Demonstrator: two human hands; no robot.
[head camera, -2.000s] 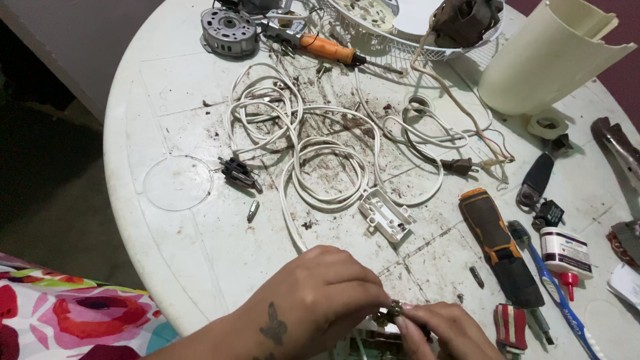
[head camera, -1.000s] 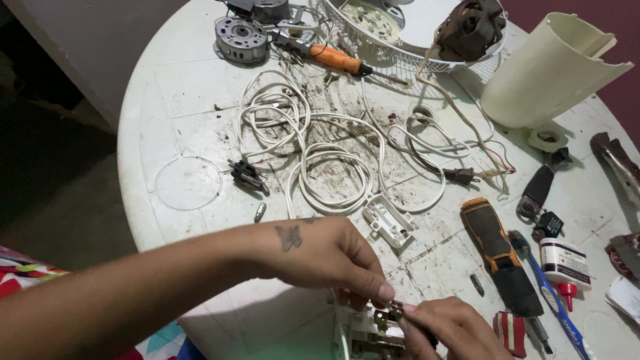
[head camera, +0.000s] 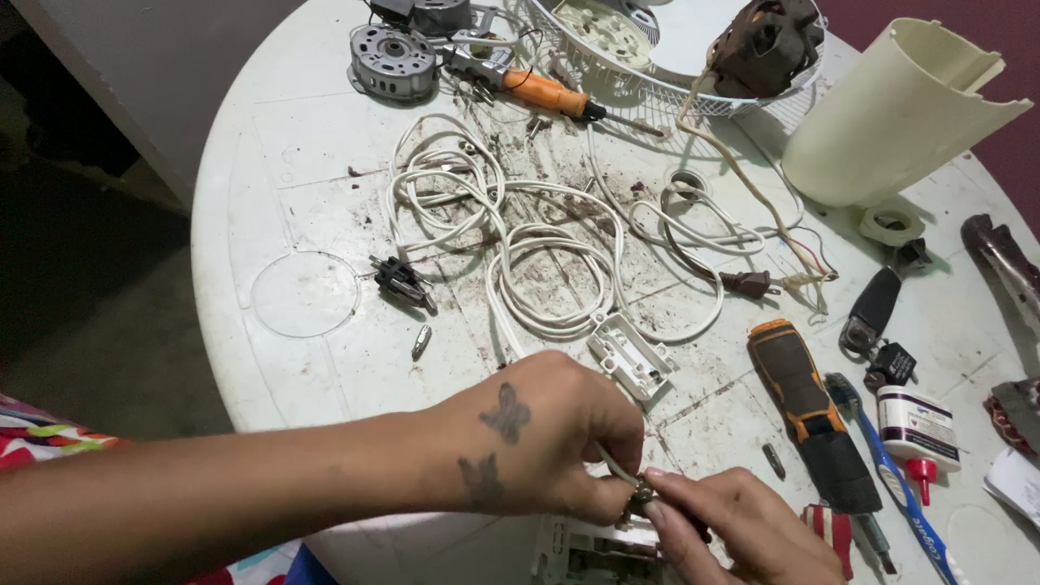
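My left hand (head camera: 561, 439) pinches the end of a white electric wire (head camera: 615, 461) between thumb and fingers. It meets a small metal terminal (head camera: 642, 492), which the fingertips of my right hand (head camera: 723, 528) grip from the other side. Directly below both hands lies an open white plastic housing (head camera: 593, 552), partly hidden by them. A smaller white plastic casing (head camera: 630, 357) rests on the table just beyond my left hand, beside the coiled white cord (head camera: 552, 280).
A dark plug (head camera: 749, 283), black bit holder (head camera: 402, 283), orange-handled screwdriver (head camera: 552, 93), orange-black tool (head camera: 804, 406), blue toothbrush (head camera: 894, 487) and white bottle (head camera: 918, 426) lie around. Behind stand a cream plastic cylinder (head camera: 886, 122), a fan grille (head camera: 674, 89) holding a dark motor (head camera: 768, 49), and metal motor parts (head camera: 394, 63).
My left forearm has swung from the bottom edge to reach in from the left. The white housing beneath the hands shows more than two seconds ago. Both hands stay close together at the small metal part.
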